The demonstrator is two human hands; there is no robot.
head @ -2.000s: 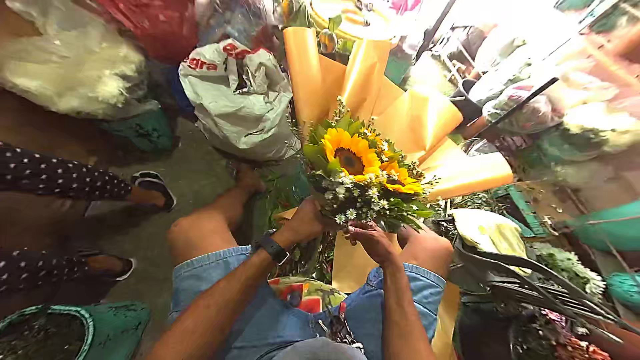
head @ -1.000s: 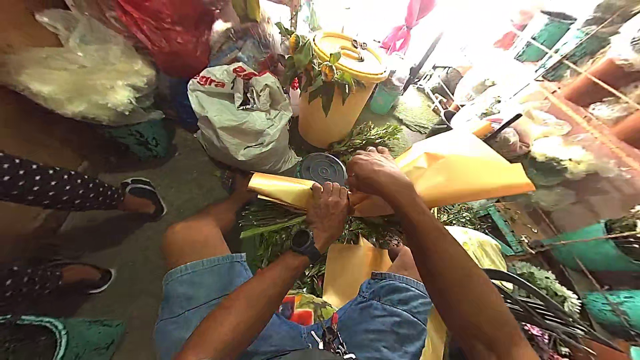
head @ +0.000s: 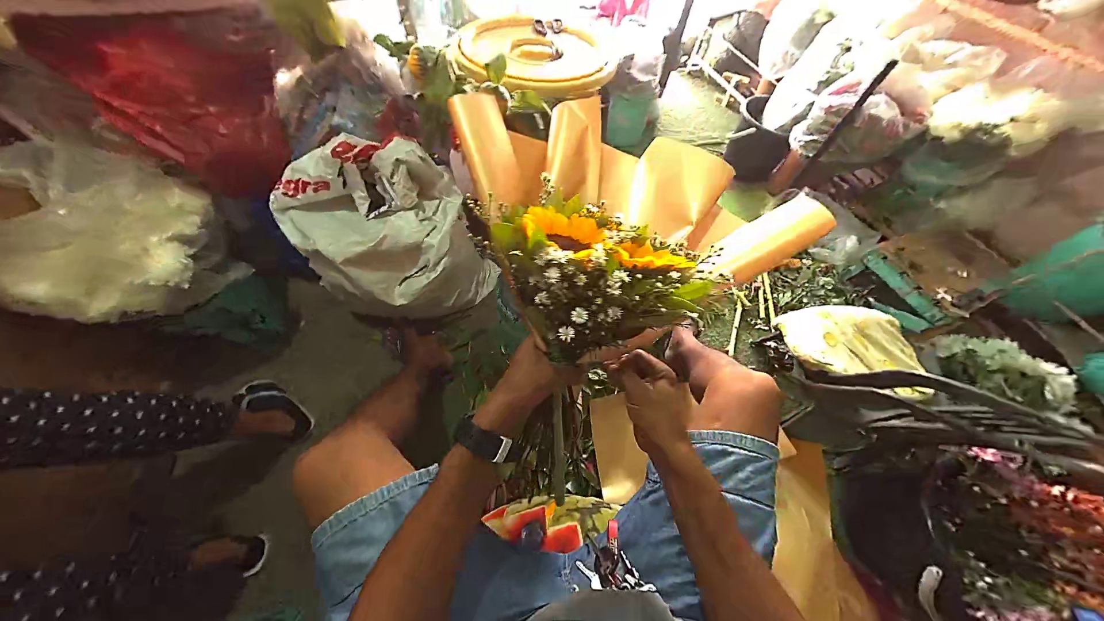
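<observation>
A bouquet with sunflowers (head: pixel 565 228) and small white daisy-like flowers (head: pixel 580 302) is upright between my knees, backed by folded tan wrapping paper (head: pixel 686 194). My left hand (head: pixel 535 379) grips the gathered base, with stems (head: pixel 559 448) hanging below it. At the right side of that base, my right hand (head: pixel 651 388) has its fingers bent and pinched near the paper's lower edge; whether it holds something there is unclear. Another sheet of tan paper (head: pixel 619 448) lies below my right hand. Pliers or cutters (head: pixel 612 565) rest at my lap.
A white plastic sack (head: pixel 388 241) stands left of the bouquet, a yellow-lidded container (head: pixel 535 56) behind it. Another person's legs (head: pixel 112 423) are at left. Cut greenery (head: pixel 811 285), a yellowish bundle (head: pixel 849 341) and a black bag (head: pixel 914 405) lie at right.
One second ago my hands were on tan paper held sideways, with no sunflowers showing. Now the sunflower bouquet faces up with paper fanned behind it, and my right hand is lower, beside its base.
</observation>
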